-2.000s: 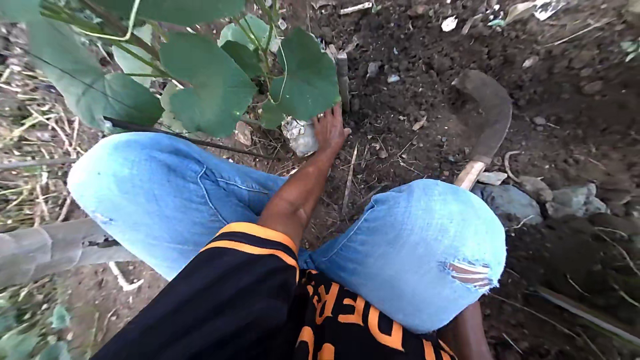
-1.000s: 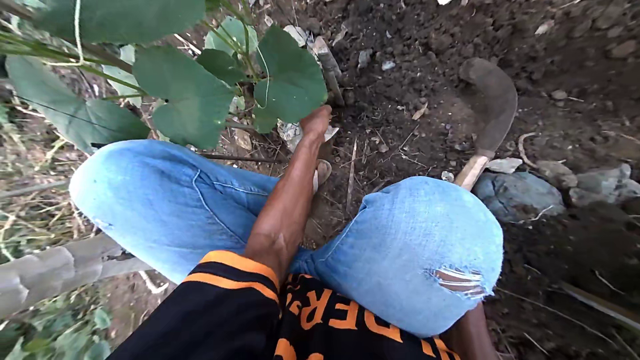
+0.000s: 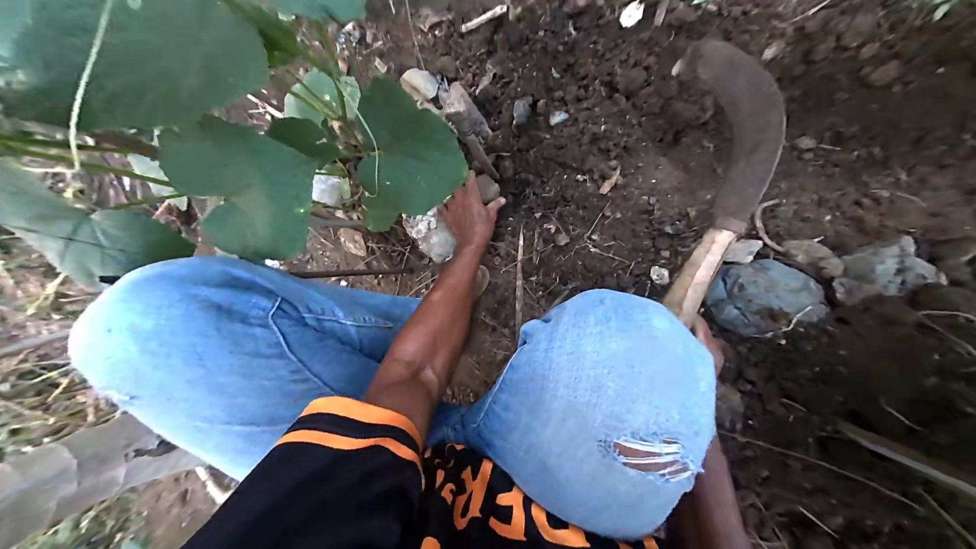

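Note:
My left hand [image 3: 470,213] reaches down between my knees to a small brown stone [image 3: 486,188] at the soil's edge, with a pale rock [image 3: 431,235] beside it. Its fingertips are partly under a broad green leaf [image 3: 412,152], so whether it grips the stone is unclear. My right hand [image 3: 709,345] is mostly hidden behind my right knee, at the wooden handle [image 3: 700,276] of a sickle-like curved blade [image 3: 743,130]. The blade is dark and lies over the soil at the right, and the hand appears closed round the handle.
Large leaves and stems of a vine [image 3: 229,183] spread over the upper left. Bluish-grey rocks [image 3: 765,296] lie right of the handle. Stones and a chunk of wood [image 3: 465,110] line the bed above my left hand. A pale trunk or stalk [image 3: 91,465] lies at the lower left.
My left hand has shifted slightly at the stones, and a small brown stone now shows by its fingers. The curved blade stays at the right.

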